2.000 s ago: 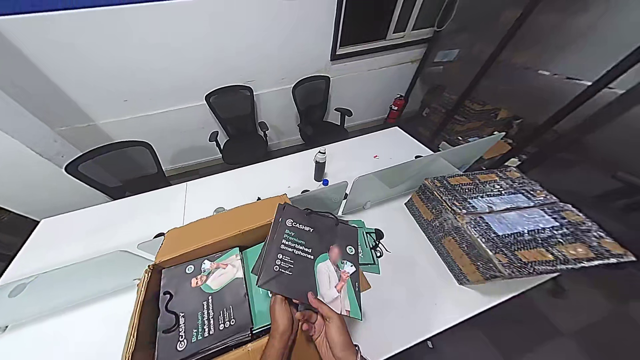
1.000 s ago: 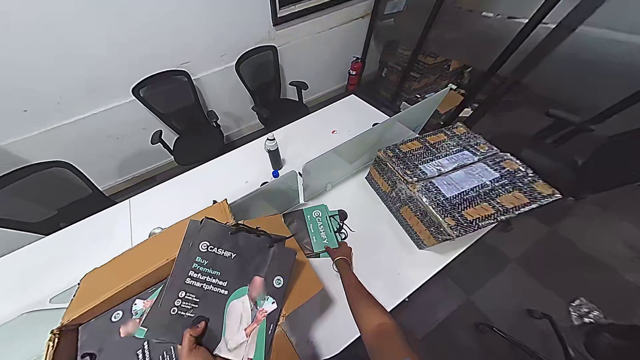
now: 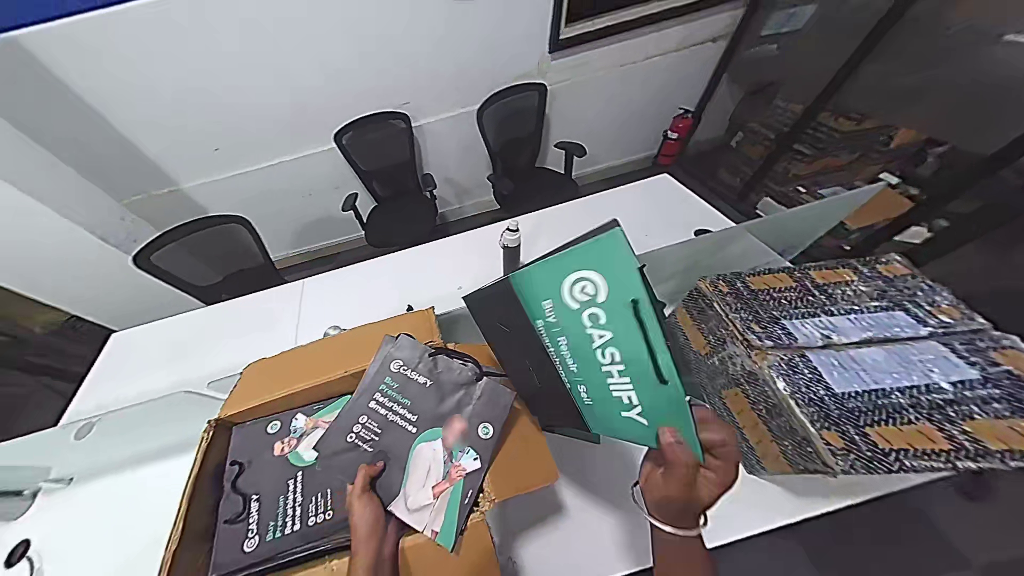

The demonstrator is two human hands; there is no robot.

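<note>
My left hand (image 3: 372,508) grips the lower left edge of a dark grey printed paper bag (image 3: 428,432) with black cord handles, held over the open cardboard box (image 3: 340,348). More dark printed paper bags (image 3: 276,488) lie inside that box. On the right, my right hand (image 3: 692,464), with a light bangle at the wrist, holds a green-and-black paper bag (image 3: 596,336) by its lower right corner. This bag is tilted above the white table, between the open box and the taped box.
A taped, patterned carton (image 3: 864,368) sits on the table's right part. Glass dividers (image 3: 832,220) cross the white table (image 3: 200,344). A bottle (image 3: 510,246) stands beyond the raised bag. Mesh chairs (image 3: 384,172) and a fire extinguisher (image 3: 677,138) are along the wall.
My right hand has lifted the green-and-black bag from beside the open box, where it was one second ago. The dark grey bag remains in my left hand.
</note>
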